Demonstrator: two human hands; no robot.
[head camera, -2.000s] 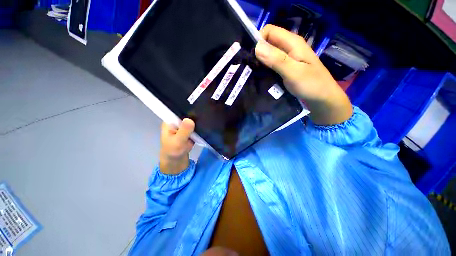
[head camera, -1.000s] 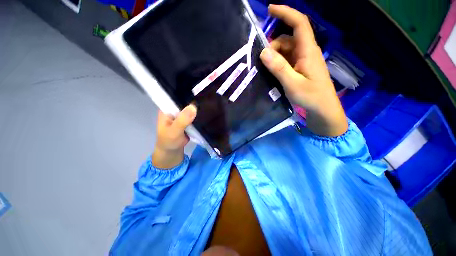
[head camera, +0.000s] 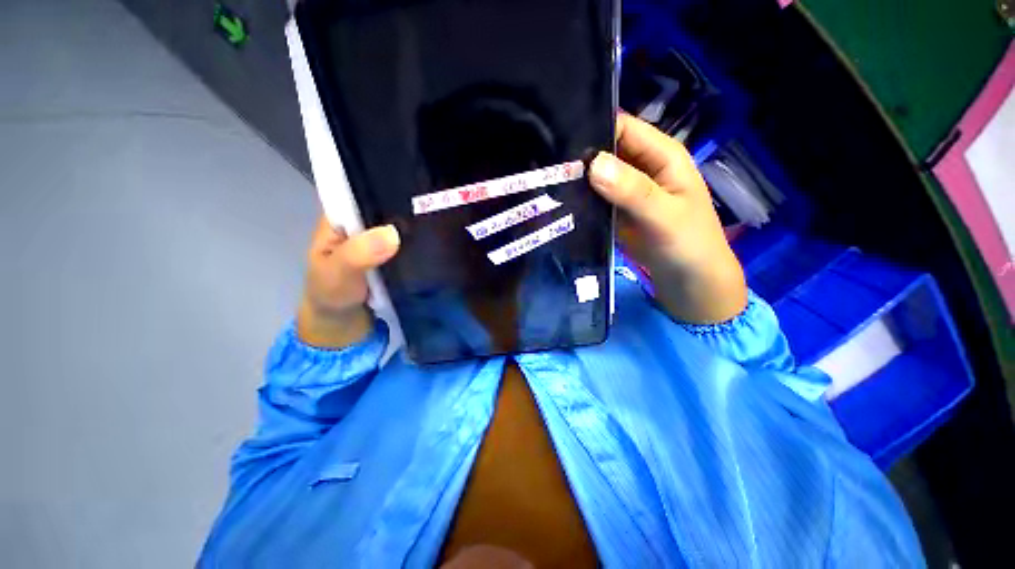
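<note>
A whole tablet with a glossy black screen is held up in front of my chest, its far end cut off by the top edge. Several pale sticker strips and a small white square sticker are on the screen. A white sheet shows behind the tablet along its left side. My left hand grips the left edge, thumb on the screen. My right hand holds the right edge, thumb at the end of the longest strip; its other fingers are partly hidden.
Blue bins stand at the right, one with a white sheet inside. Another bin behind my right hand holds stacked white sheets. A green surface with a pink-edged board is at the upper right. Grey floor lies at the left, with a green arrow mark above.
The tablet has turned from slanted to nearly upright in view. My right thumb now rests at the longest strip's right end, whose loose bent part no longer shows. My left hand has shifted slightly left.
</note>
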